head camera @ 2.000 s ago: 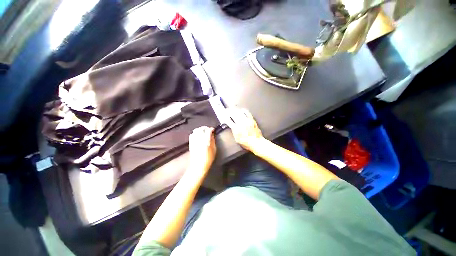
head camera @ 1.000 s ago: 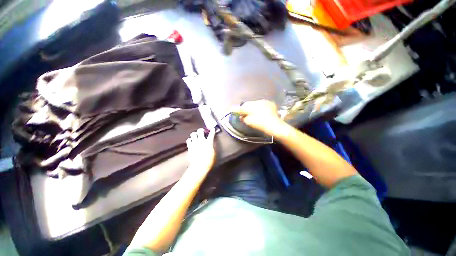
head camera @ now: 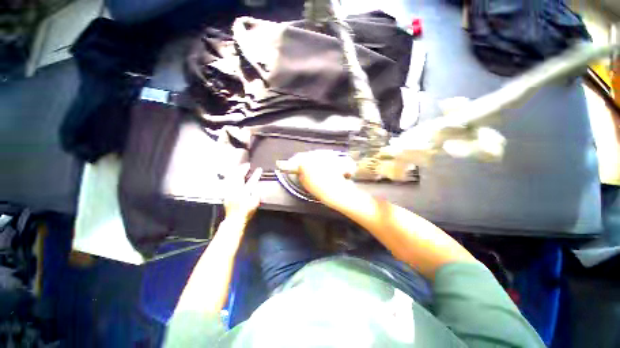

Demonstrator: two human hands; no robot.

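A dark brown garment piece (head camera: 299,149) lies flat along the front edge of the grey table. My right hand (head camera: 323,173) is closed round the handle of the steam iron (head camera: 294,189), which rests at the front edge of the piece; its soleplate is mostly hidden under my hand. My left hand (head camera: 241,194) is at the left end of the piece, by the table edge; its fingers are blurred, and whether they grip cloth cannot be told. A rumpled dark brown bundle (head camera: 306,68) lies behind the piece, with pale edge patches at its right.
A pale hose (head camera: 523,85) runs from the right to the iron, and another length crosses the bundle. Black cloth (head camera: 520,34) lies at the back right. A dark pressed pile (head camera: 149,170) hangs over the left table edge above a white board (head camera: 98,217). A blue bin (head camera: 163,289) sits below.
My right hand first took hold of the iron and has now moved it left along the piece. My left hand has moved to the piece's left end. The view has turned left.
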